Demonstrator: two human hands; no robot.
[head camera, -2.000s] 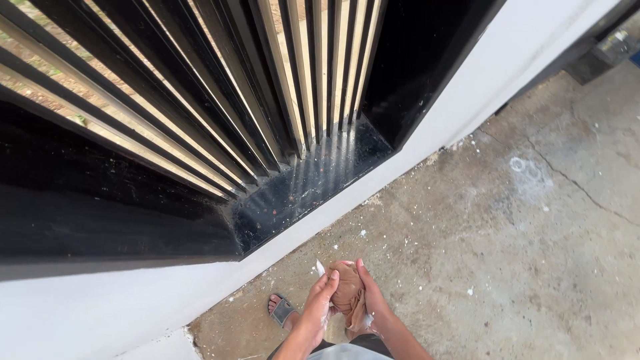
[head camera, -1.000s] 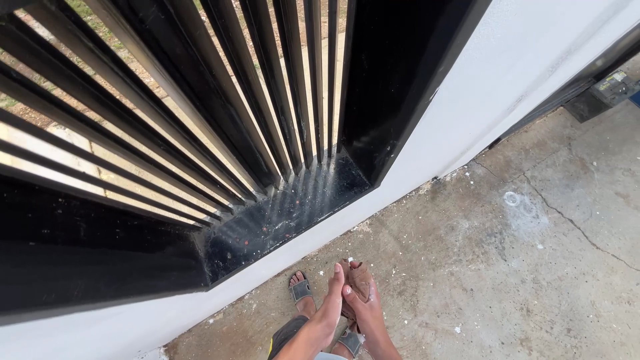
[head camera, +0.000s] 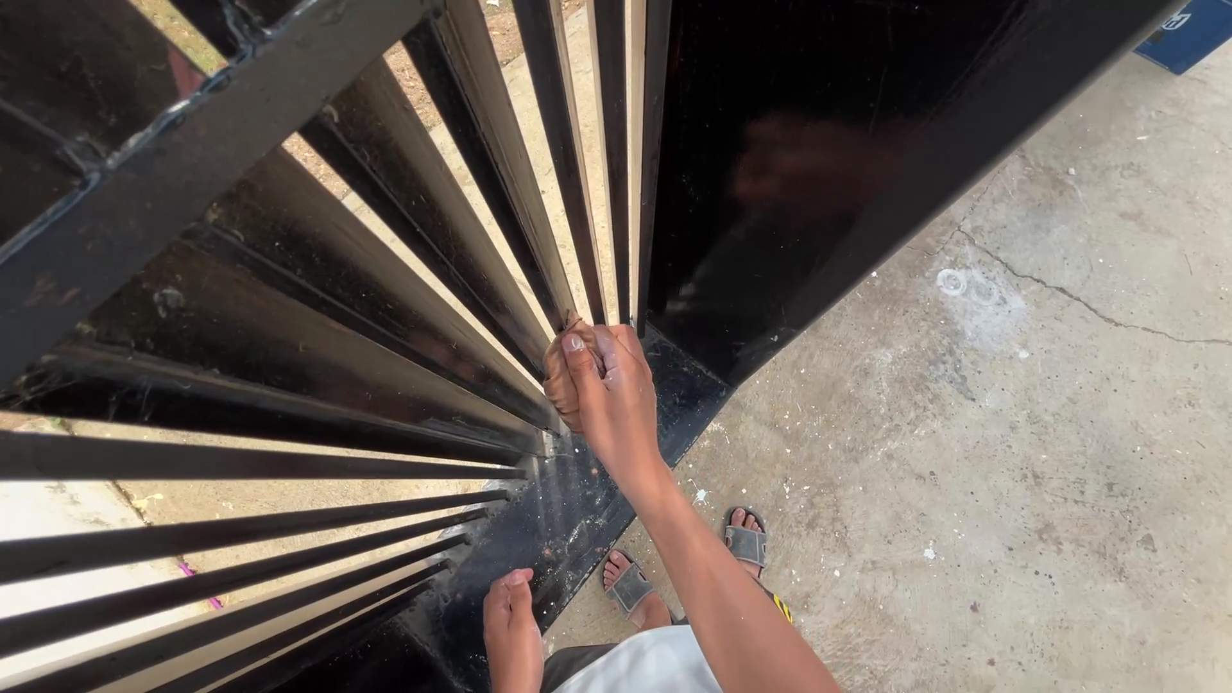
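Observation:
A crumpled brown cloth (head camera: 562, 387) is bunched in my right hand (head camera: 616, 385), which presses it against the lower part of the black slats (head camera: 500, 192), just above the black sill (head camera: 587, 491). My left hand (head camera: 512, 621) is lower down, over the near end of the sill, with its fingers close together. Nothing shows in it, though its palm side is partly hidden. Whitish marks show on the fingers of my right hand.
A wide black frame panel (head camera: 808, 154) rises right of the slats, and a black crossbar (head camera: 212, 125) runs over them at upper left. Cracked concrete floor (head camera: 962, 462) with white specks lies at right. My sandalled feet (head camera: 630, 584) stand beside the sill. A blue object (head camera: 1189, 38) is at top right.
My hands were together around the brown cloth near my body. They have parted: my right hand has moved up to the slats with the cloth. The view has shifted closer to the slats.

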